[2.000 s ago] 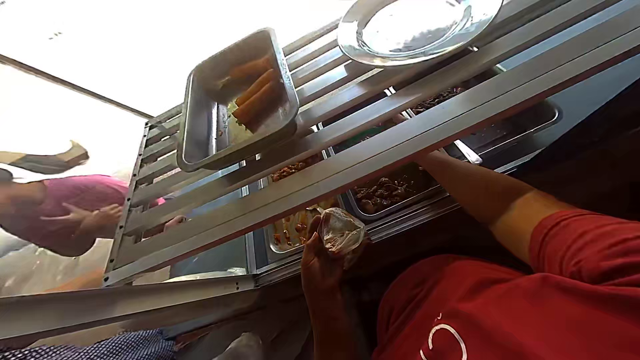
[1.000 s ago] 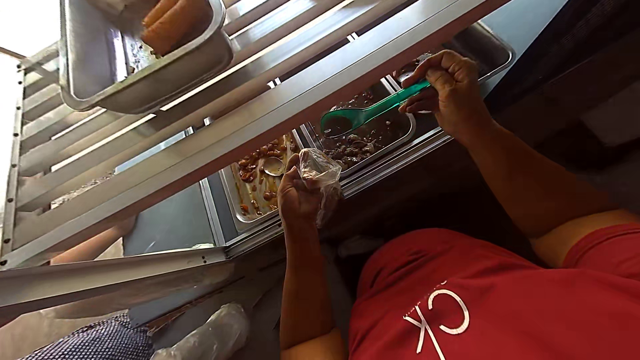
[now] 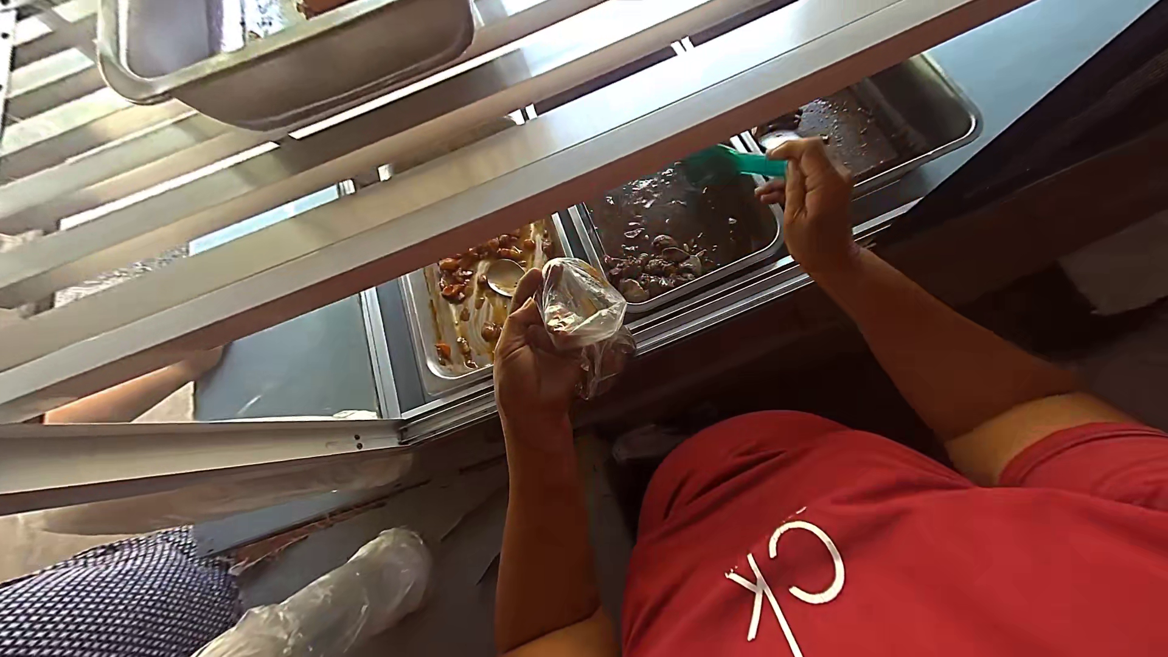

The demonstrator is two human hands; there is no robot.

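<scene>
My left hand [image 3: 538, 365] holds a clear plastic bag [image 3: 582, 306] by its rim, with some food inside. Behind it, a metal tray [image 3: 443, 370] has reddish food pieces in oily sauce and a metal spoon [image 3: 504, 276] lying in it. In my right hand [image 3: 814, 205] is the handle of a green plastic spoon [image 3: 744, 162]. Its bowl is partly hidden under the shelf edge, over a metal tray [image 3: 730, 274] of dark, glossy food pieces. The food lies mostly in the tray's near part.
Above the trays slants a slatted metal shelf [image 3: 511, 164] bearing a deep metal tray [image 3: 319, 68]. A third food tray [image 3: 967, 123] stands at the right. Another person's forearm [image 3: 137, 388] rests beyond the counter at left. Plastic-wrapped material [image 3: 338, 593] and checked cloth [image 3: 109, 593] are at lower left.
Two seconds ago no green spoon showed; one second ago my right hand held it over the dark food's tray, its bowl visible. Now the spoon reaches farther back, under the shelf edge. My left hand keeps the bag.
</scene>
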